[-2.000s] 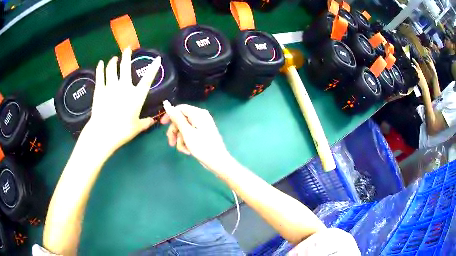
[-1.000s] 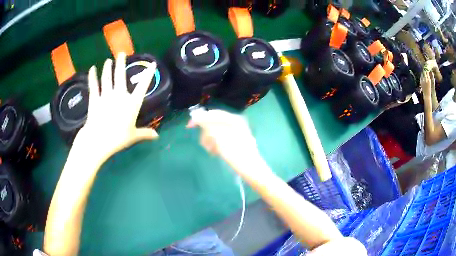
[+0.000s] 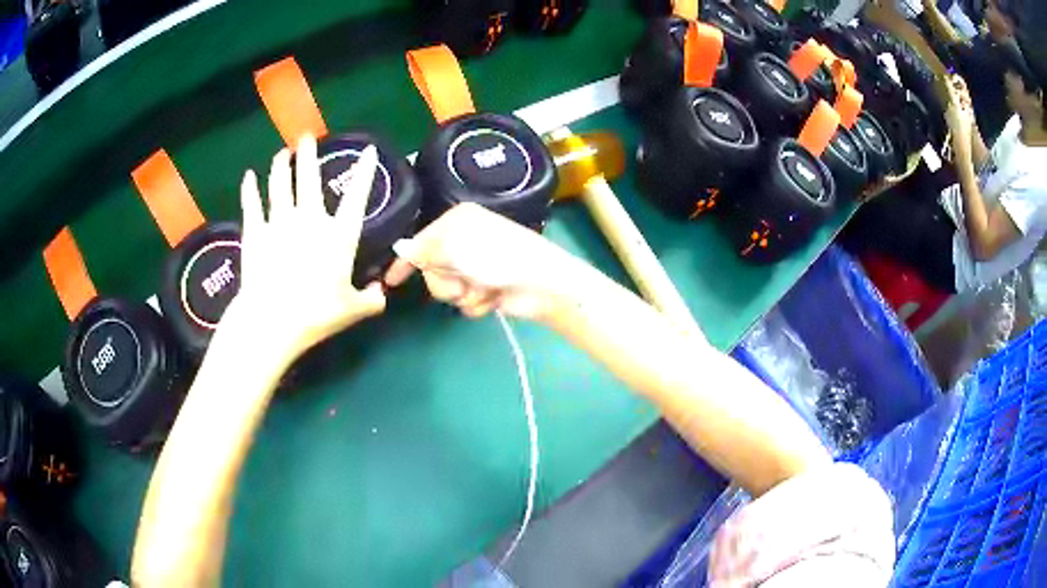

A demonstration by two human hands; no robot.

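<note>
A black barrel speaker [image 3: 396,195] with an orange strap [image 3: 289,101] stands third from the left in a row of similar speakers. My left hand [image 3: 293,258] is spread over its top, fingers apart and thumb by its lower front side. My right hand [image 3: 477,262] pinches the white plug of a thin white USB charging cable [image 3: 528,414] close to that speaker's side; whether the plug is inserted is hidden. The neighbouring speaker on the left [image 3: 207,276] has a pinkish ring. The right-hand one [image 3: 488,161] shows a pale ring.
A mallet with an amber head [image 3: 586,163] lies right of the row, its handle partly behind my right forearm. More speakers [image 3: 697,149] cluster beyond it. Blue crates [image 3: 976,459] with clear film stand lower right. A person in white [image 3: 993,213] is at far right.
Both hands have moved from the second speaker of the row to the third. The right hand has carried the cable plug along. The view has shifted, so the row sits lower and farther left.
</note>
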